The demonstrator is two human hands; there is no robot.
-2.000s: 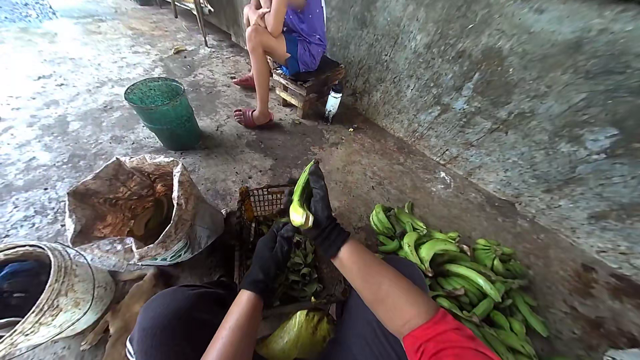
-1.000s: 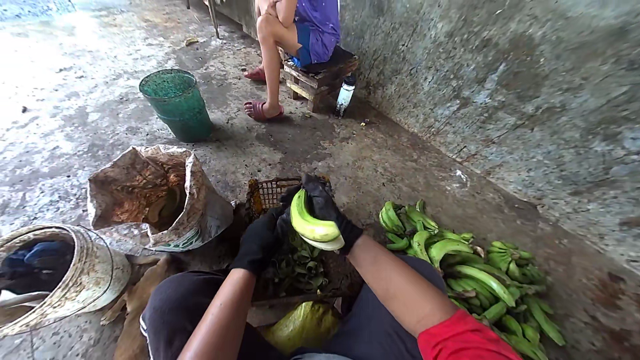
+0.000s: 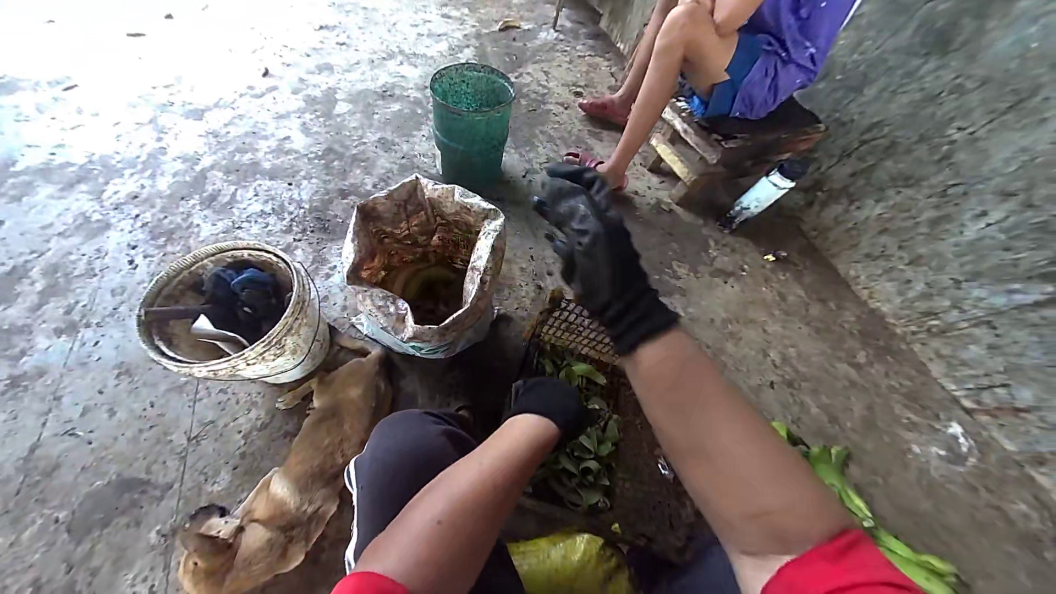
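Note:
My right hand point(image 3: 590, 239), in a black glove, is raised over the far end of a plastic crate point(image 3: 573, 330), its fingers apart and nothing seen in them. Low over the near left side of that crate is my left hand point(image 3: 549, 406), also gloved in black; its fingers are hidden, so what it holds cannot be told. Green leaves or peels point(image 3: 582, 462) lie in the crate. A pale curved piece shows inside the open woven sack point(image 3: 425, 289), left of my hands. Part of the green banana pile point(image 3: 850, 495) shows beyond my right forearm.
A dirty white bucket point(image 3: 309, 334) with dark cloth stands left, with a brown dog point(image 3: 305, 462) lying near it. Behind the sack is a green bucket point(image 3: 470, 132). A person point(image 3: 701, 49) sits on a wooden stool point(image 3: 718, 153) by the wall, beside a bottle point(image 3: 759, 196). A yellow sack point(image 3: 569, 565) lies between my legs.
My hands have come apart; the partly peeled green banana they held together is no longer in my right hand. My right hand has moved up and forward. The view has swung left.

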